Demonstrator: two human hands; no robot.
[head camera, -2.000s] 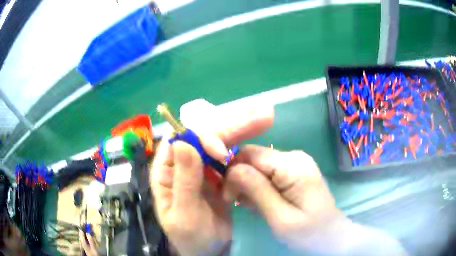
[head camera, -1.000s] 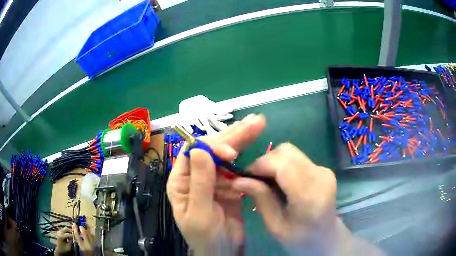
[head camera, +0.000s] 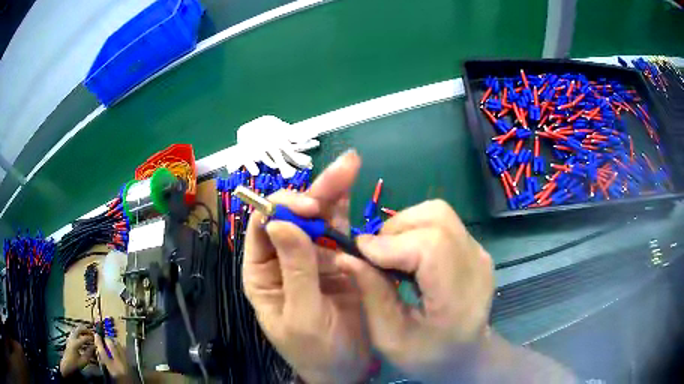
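My left hand (head camera: 296, 289) pinches a blue connector housing (head camera: 298, 223) between thumb and fingers. A brass terminal (head camera: 253, 200) pokes out of its upper left end. A black cable (head camera: 347, 244) runs from the housing's other end into my right hand (head camera: 427, 281), which grips it close to the housing. A bit of red shows beside the cable between my hands; most of that part is hidden by the fingers. A few loose blue-red connectors (head camera: 373, 210) lie just beyond my right hand.
Black parts tray (head camera: 480, 161) of blue-red pieces, upper right. White glove (head camera: 270, 142) lies beyond the pile of leads (head camera: 259, 326). Bench machine (head camera: 176, 289), orange bin (head camera: 187, 155) and another person's hands (head camera: 94, 351) are left. Blue bin (head camera: 142, 49) stands far left. Cables lie right.
The view has shifted, so the tray and machine sit higher and further left. My hands still hold the housing and cable; the brass terminal and glove show more clearly.
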